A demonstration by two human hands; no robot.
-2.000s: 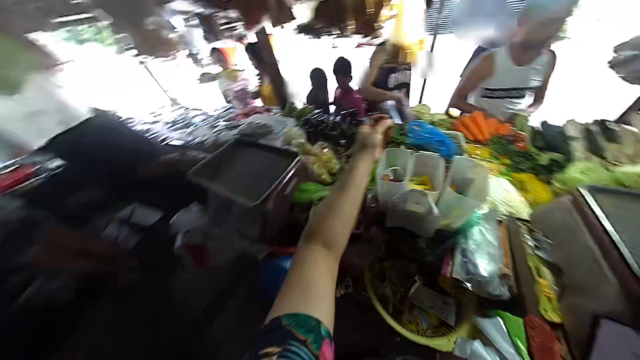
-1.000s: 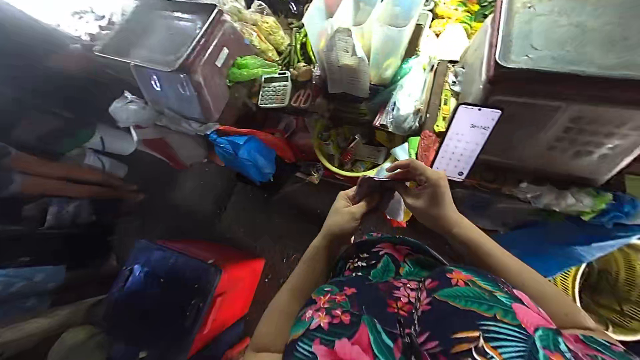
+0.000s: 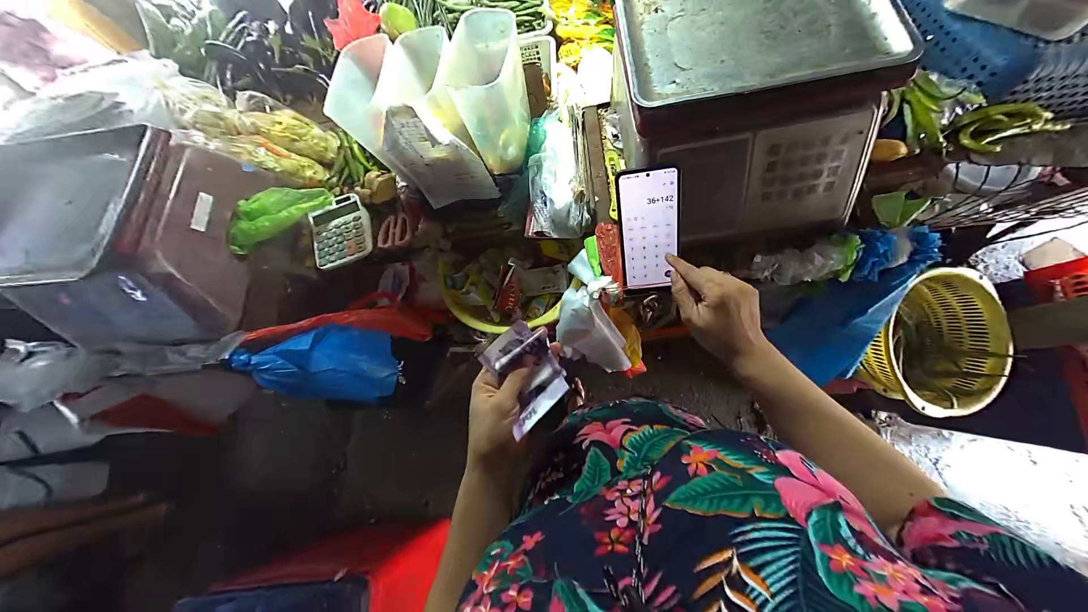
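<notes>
My left hand (image 3: pixel 501 408) holds purple banknotes (image 3: pixel 529 374) between thumb and fingers, low in front of my flowered shirt. With its index finger, my right hand (image 3: pixel 718 310) touches the lower right of a smartphone (image 3: pixel 648 225) that shows a calculator screen. The phone stands upright against a brown plastic box (image 3: pixel 756 161). Just left of the phone, a knotted white plastic bag (image 3: pixel 591 327) hangs beside a yellow basket (image 3: pixel 476 319) of small packets. A white desk calculator (image 3: pixel 341 231) lies farther left, next to the pink handles of scissors (image 3: pixel 394 230).
Clear plastic containers (image 3: pixel 489 93) stand behind, one with a paper bearing writing (image 3: pixel 433 161). A second lidded box (image 3: pixel 204 229) is at the left, with a blue plastic bag (image 3: pixel 323 361) near it. At the right hangs a yellow perforated basket (image 3: pixel 952 340). Another person's arm (image 3: pixel 76 531) shows at lower left.
My hands were together a second ago; now they are apart, the right one up at the phone and the left one lower with the banknotes.
</notes>
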